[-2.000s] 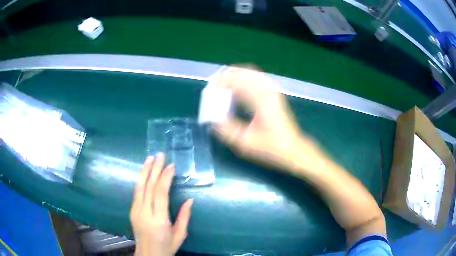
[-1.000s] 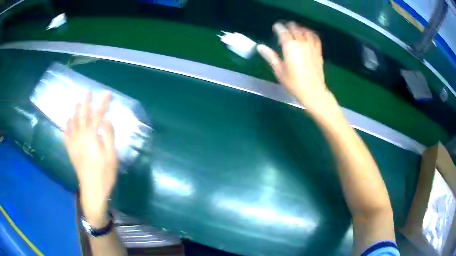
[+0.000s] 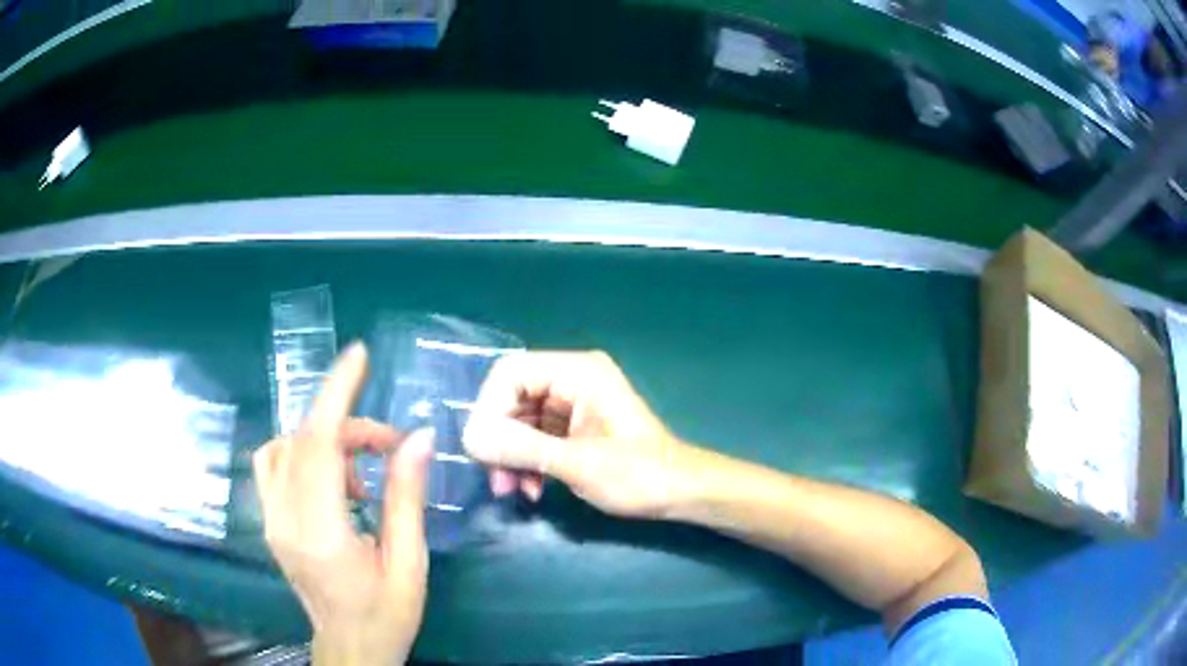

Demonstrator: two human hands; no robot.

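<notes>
A clear blister tray [image 3: 436, 390], slightly blurred, is between my hands over the green bench. My right hand [image 3: 573, 429] has its thumb and fingers pinched at the tray's right edge. My left hand [image 3: 345, 514] is at the tray's left side with index finger and thumb apart; I see nothing held in it. A second clear ridged piece [image 3: 302, 349] lies just left of the tray, partly behind my left hand. The bright stack of clear trays [image 3: 117, 436] lies at the left. No adapter shows in either hand.
Beyond the metal rail [image 3: 521, 219], the green belt carries a white adapter [image 3: 651, 130], another adapter [image 3: 65, 156] at far left, and a flat pack [image 3: 371, 20]. An open carton of white parts [image 3: 1002, 390] stands at right. A brown lower carton [image 3: 169, 638] shows below the bench.
My right hand has come back from the belt to the clear tray. My left hand has left the stack and moved right. The view has shifted.
</notes>
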